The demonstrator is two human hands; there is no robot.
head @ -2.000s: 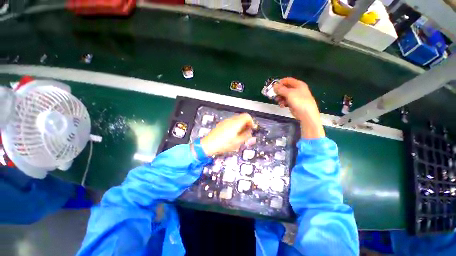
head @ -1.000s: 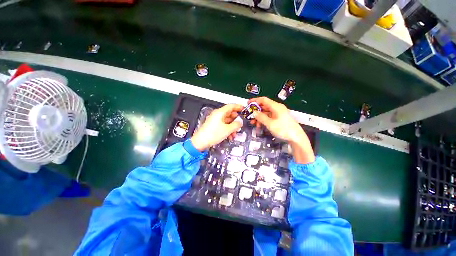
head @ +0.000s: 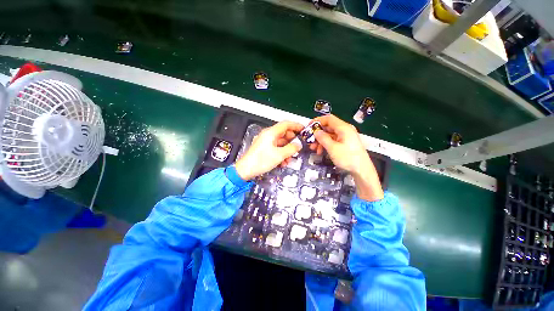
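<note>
A small electronic unit (head: pixel 311 130), black with white and gold details, is held at the fingertips over the far edge of the black carrier tray (head: pixel 285 261). My right hand (head: pixel 340 143) grips it from the right. My left hand (head: pixel 270 149) is at its left side, thumb and fingers closed together; whether it holds a pale part is too small to tell. The clear insert tray (head: pixel 267 194) holds rows of pale square parts (head: pixel 303 211) under strong glare. Another unit (head: pixel 221 150) sits in the black tray's left-hand pocket.
Beyond the pale rail (head: pixel 182 90), the conveyor belt (head: pixel 200 42) carries single units (head: pixel 261 80) and a longer paired unit (head: pixel 364 110). A white fan (head: pixel 51 130) stands at left. A black gridded tray (head: pixel 522 243) is at far right. A metal post (head: pixel 498 143) slants in at right.
My right hand has come back from the belt to meet my left hand over the tray, with a unit at the fingertips. The longer unit lies released on the belt. Belt units appear shifted right.
</note>
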